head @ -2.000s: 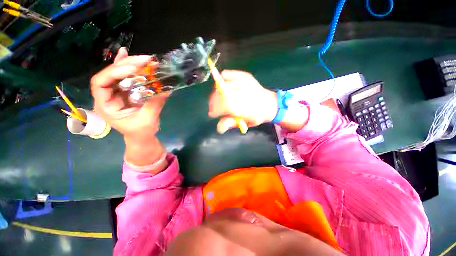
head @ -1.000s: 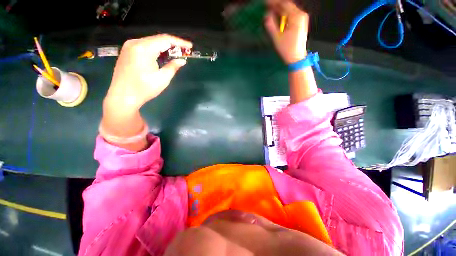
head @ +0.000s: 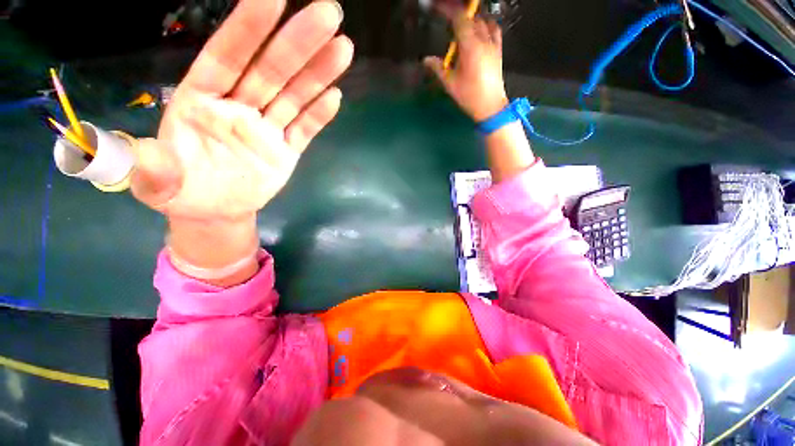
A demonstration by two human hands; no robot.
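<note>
My left hand (head: 231, 144) is at the upper left, raised over the mat, palm up with fingers apart and nothing in it. My right hand (head: 475, 74), with a blue wrist strap (head: 506, 116), reaches to the dark far side of the bench near the top edge. It holds a yellow pencil-like tool (head: 451, 55) between its fingers. Its fingertips are dim and blurred. Small blurred parts show beside them at the top edge; I cannot tell whether the hand touches them. No circuit board can be made out clearly.
A white pen cup (head: 109, 157) with yellow sticks stands left of my left hand. A clipboard with papers (head: 471, 187) and a calculator (head: 603, 225) lie by my right sleeve. White cables (head: 741, 231) lie at the right, and a blue coiled cord (head: 623, 43) at the upper right.
My left hand has let go of the circuit board and opened, palm up. My right hand has moved slightly left, still with the yellow tool. The green board near it no longer shows clearly.
</note>
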